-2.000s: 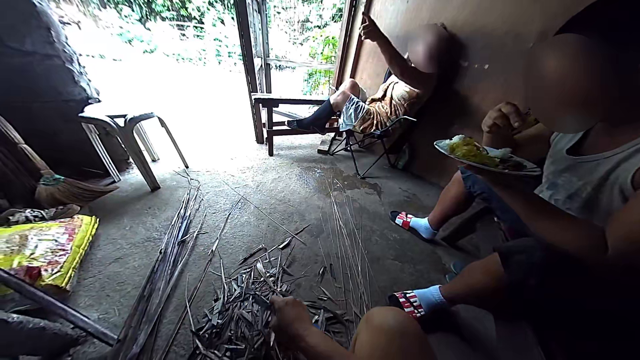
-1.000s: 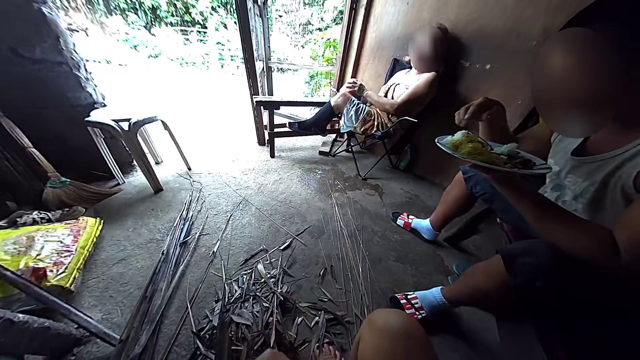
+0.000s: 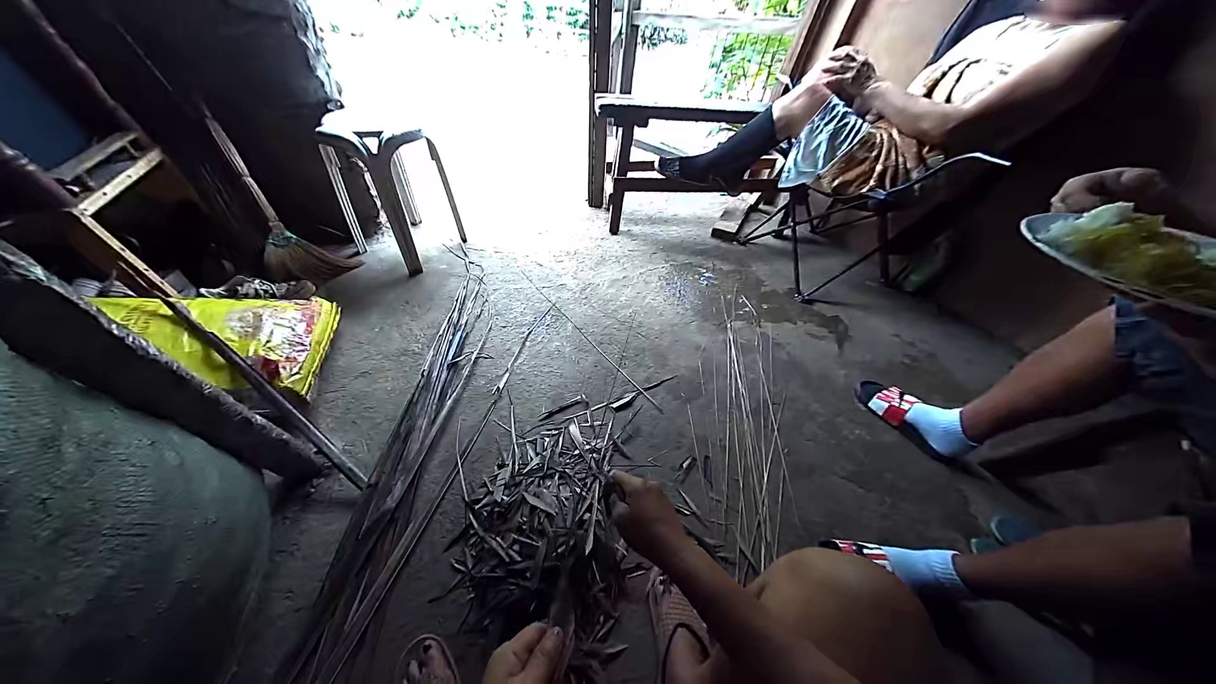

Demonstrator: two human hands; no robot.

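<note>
My left hand (image 3: pixel 524 654), at the bottom edge, pinches the near end of a dry leaf strip (image 3: pixel 562 608). My right hand (image 3: pixel 644 511) is closed above the pile, by the strip's far part; whether it grips the strip or a small tool is too dark to tell. Beneath both hands lies a heap of dry leaf scraps (image 3: pixel 532 503) on the concrete floor. Left of the heap runs a bundle of long dry fronds (image 3: pixel 408 427). Thin stripped ribs (image 3: pixel 746 427) lie spread to the right of it.
A stool (image 3: pixel 385 157), a broom (image 3: pixel 299 256) and a yellow sack (image 3: pixel 237 337) stand or lie at left. One person sits reclined in a folding chair (image 3: pixel 879 195) beside a wooden bench (image 3: pixel 684 109). Another sits close at right with a plate of food (image 3: pixel 1121 249), sandalled feet near the ribs.
Both my hands are now in view over the heap; a second ago they were mostly below the frame. The reclined person's raised arm has come down to the knee since two seconds ago.
</note>
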